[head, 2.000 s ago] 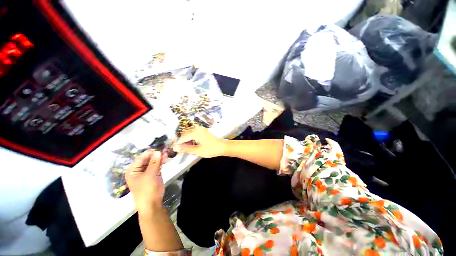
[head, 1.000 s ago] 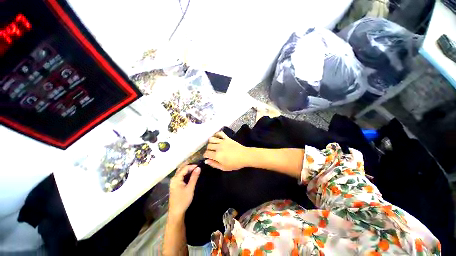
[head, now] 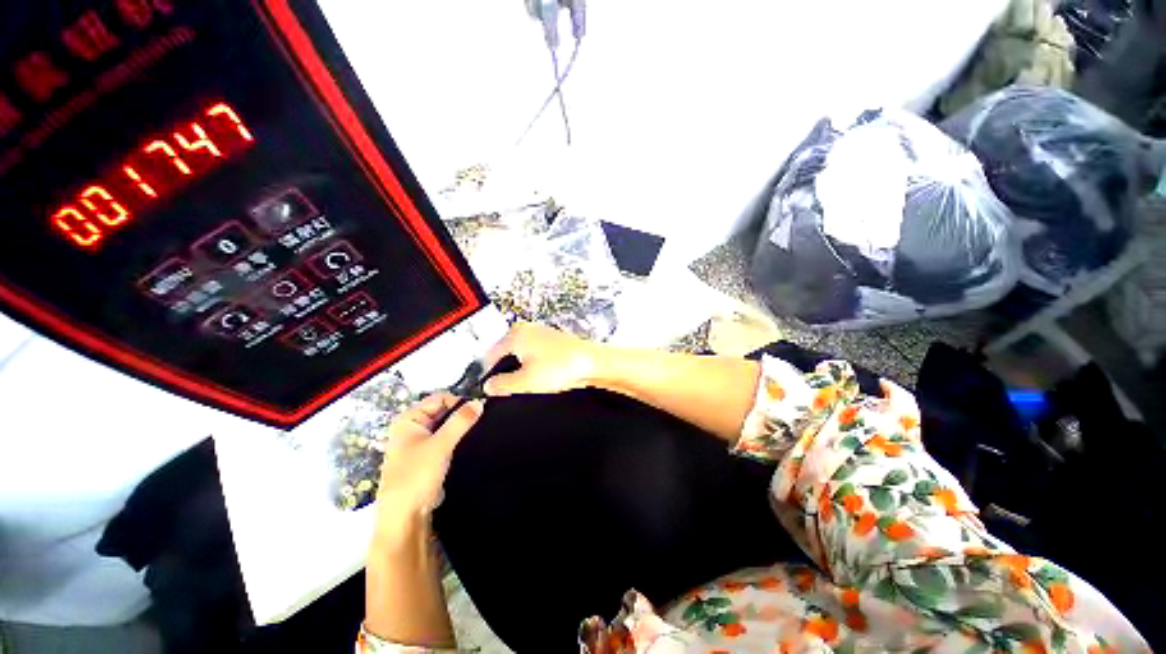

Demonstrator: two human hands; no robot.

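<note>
A black garment (head: 614,473) lies over my lap and reaches up to the table edge. My left hand (head: 428,441) and my right hand (head: 531,362) pinch its dark edge close together, just below the control panel. A small dark part shows at the cloth between my fingertips; I cannot tell what it is. Gold and brass snap parts lie in a heap (head: 544,296) beyond my right hand, on clear plastic. Another heap of snap parts (head: 365,454) lies left of my left hand, on the white table (head: 275,556).
The black control panel (head: 275,284) with a red border and lit red digits fills the upper left. A flat black rectangle (head: 632,248) lies at the table's far edge. Plugs with thin cords (head: 559,28) are at the top. Large stuffed plastic bags (head: 895,230) stand on the floor, upper right.
Both hands have moved from the lap up to the table edge near the panel, bringing the garment's edge along. The view has shifted, so more of the panel shows.
</note>
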